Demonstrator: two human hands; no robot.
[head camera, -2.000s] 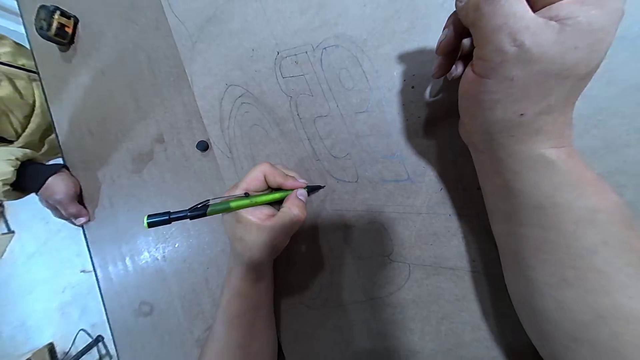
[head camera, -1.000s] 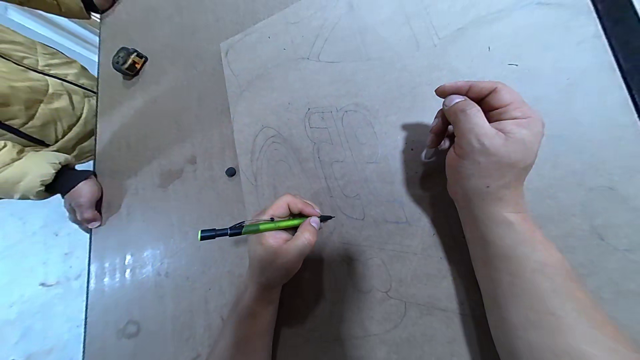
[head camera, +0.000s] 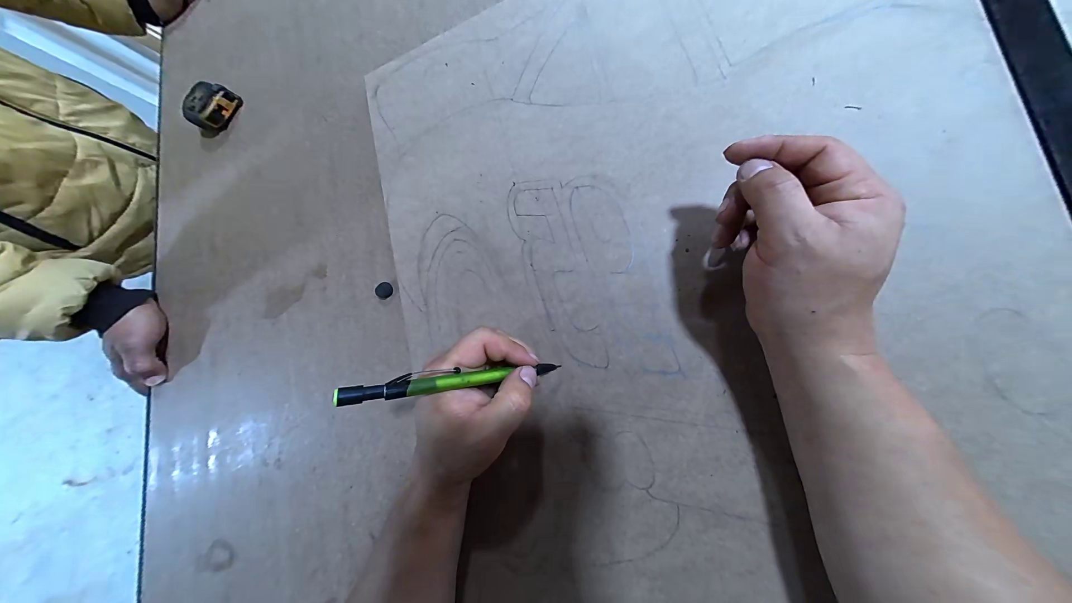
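My left hand (head camera: 473, 402) holds a green and black mechanical pencil (head camera: 456, 382) between thumb and fingers, its dark tip at the lower left of a drawn double outline (head camera: 569, 268) on a large brownish sheet (head camera: 712, 151). Whether the tip touches the sheet cannot be told. Farther right, my right hand (head camera: 816, 226) is held over the sheet with curled fingers, casting a shadow. A small pale shape shows under its fingertips; whether it is a fingernail or a held thing is unclear. Nested curved lines (head camera: 459, 260) are drawn left of the outline.
A tape measure (head camera: 212, 107) and a small round black piece (head camera: 383, 291) lie on the table (head camera: 276, 402) left of the sheet. Another person in a yellow jacket (head camera: 71, 159) stands at the left, one hand (head camera: 138, 343) on the table edge. A dark strip (head camera: 1034, 92) runs at upper right.
The view has shifted, showing more of the sheet's upper part and the other person. The pencil stays in my left hand, its tip near the same outline.
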